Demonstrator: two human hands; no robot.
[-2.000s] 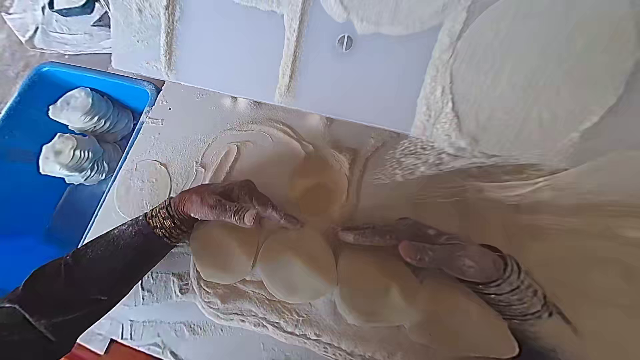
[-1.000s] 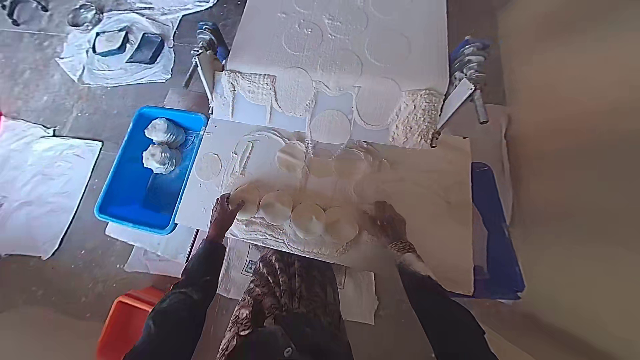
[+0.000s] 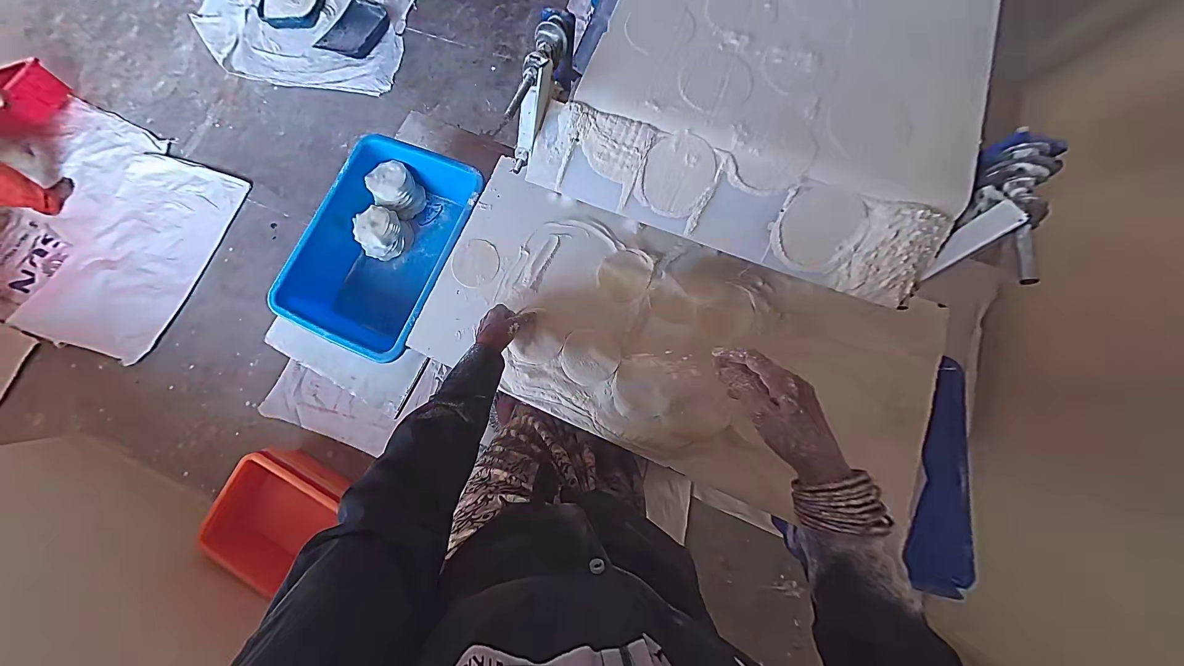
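On a floured metal board (image 3: 851, 342) lie several thin round dough discs. My left hand (image 3: 500, 327) is at the left end of a row, its fingers by the edge of a disc (image 3: 535, 340); whether it grips that disc is unclear. Beside it lies another disc (image 3: 590, 357). My right hand (image 3: 763, 393) hovers at or over the right end of the row, fingers extended, with nothing seen in it. Farther back are a yellowish disc (image 3: 624, 276) and, at the far left, a single disc (image 3: 475, 264). Flour haze blurs the row's right part.
Left of the board stands a blue plastic tub (image 3: 356, 296) holding two stacks of discs (image 3: 381, 231). Beyond the board slopes a floured belt (image 3: 731, 83) with metal fittings (image 3: 1017, 185). An orange tub (image 3: 268, 523) is at lower left. Another person's hand (image 3: 60, 192) shows at the left edge.
My right hand has lifted or shifted inward from the board's near right part, its fingers now extended. My left hand remains at the row's left end. The view has turned and moved closer.
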